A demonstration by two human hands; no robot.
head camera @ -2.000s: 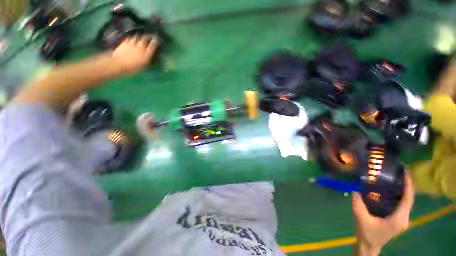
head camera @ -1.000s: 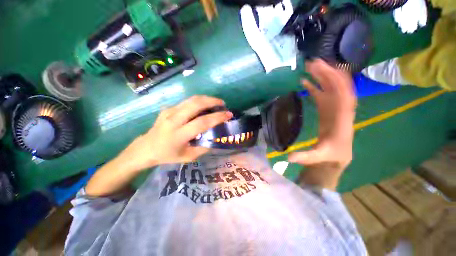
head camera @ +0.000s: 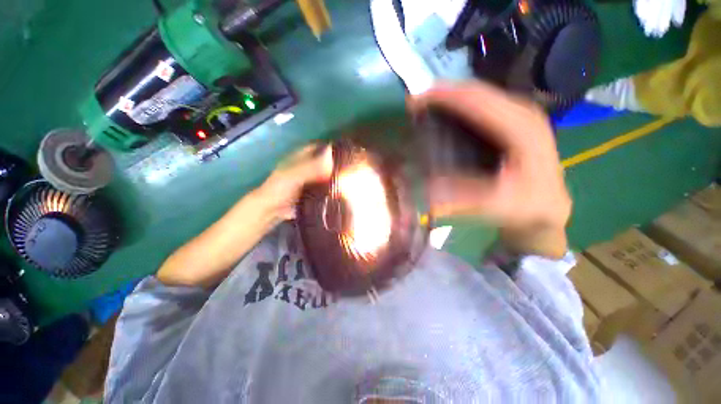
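A black clip fan (head camera: 360, 221) is held in front of my chest. Its round ribbed guard faces up and shows a bright orange-white glare; its outline is blurred. My left hand (head camera: 296, 185) holds the fan at its upper left edge, with the fingers partly hidden behind it. My right hand (head camera: 506, 162) is blurred and curls around the dark clip base (head camera: 458, 150) to the right of the fan head. How the base joins the head cannot be made out.
The bench polisher (head camera: 158, 87) stands at the upper left, its grey-white wheel (head camera: 75, 160) towards me and its yellow wheel (head camera: 315, 16) at the top edge. Black fans lie left (head camera: 55, 237) and right (head camera: 565, 59). White gloves (head camera: 403, 39) lie at the top. Cartons (head camera: 632, 252) are lower right.
The fan has turned so its guard faces up towards me. My right hand, open and apart from the fan before, has moved left and closed around the base. The polisher now appears further left.
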